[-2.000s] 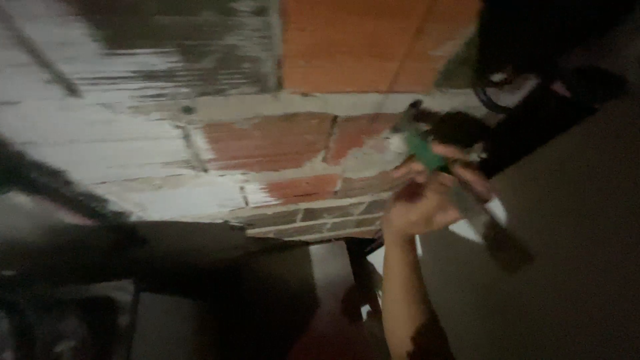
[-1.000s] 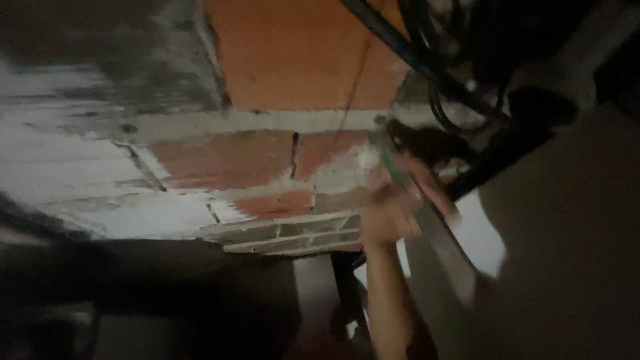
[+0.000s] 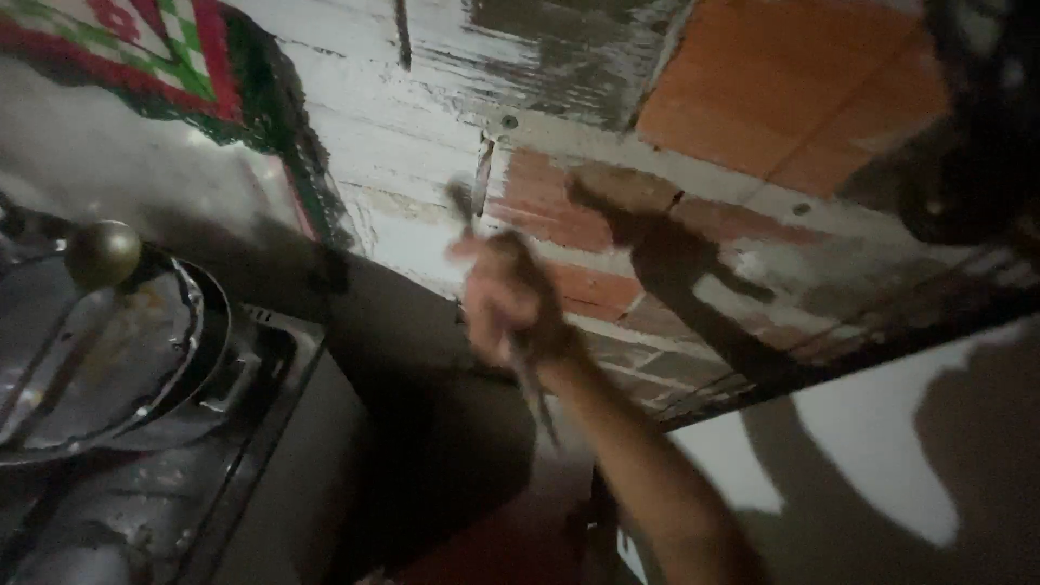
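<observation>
My right hand (image 3: 508,296) is closed around a slim hand tool (image 3: 532,390), blurred by motion. One end of the tool rises past my fingers toward the wall; its narrower end points down below my fist. Behind my hand is a brick wall (image 3: 561,199), partly bare red brick with mortar joints and partly covered in white paint (image 3: 390,146). Whether the tool touches the wall cannot be told. My arm's shadow falls on the bricks to the right. My left hand is not visible.
At left, a metal pan (image 3: 215,325) with a round ladle (image 3: 103,253) over it sits on a stove (image 3: 305,333). A red, green and white patterned cloth (image 3: 219,73) hangs above. Dark cables (image 3: 942,203) are at upper right, beside an orange brick (image 3: 796,89).
My right hand, still holding the tool, has moved left along the wall, toward the white-painted part. The view has swung left, bringing in the pan, stove and cloth.
</observation>
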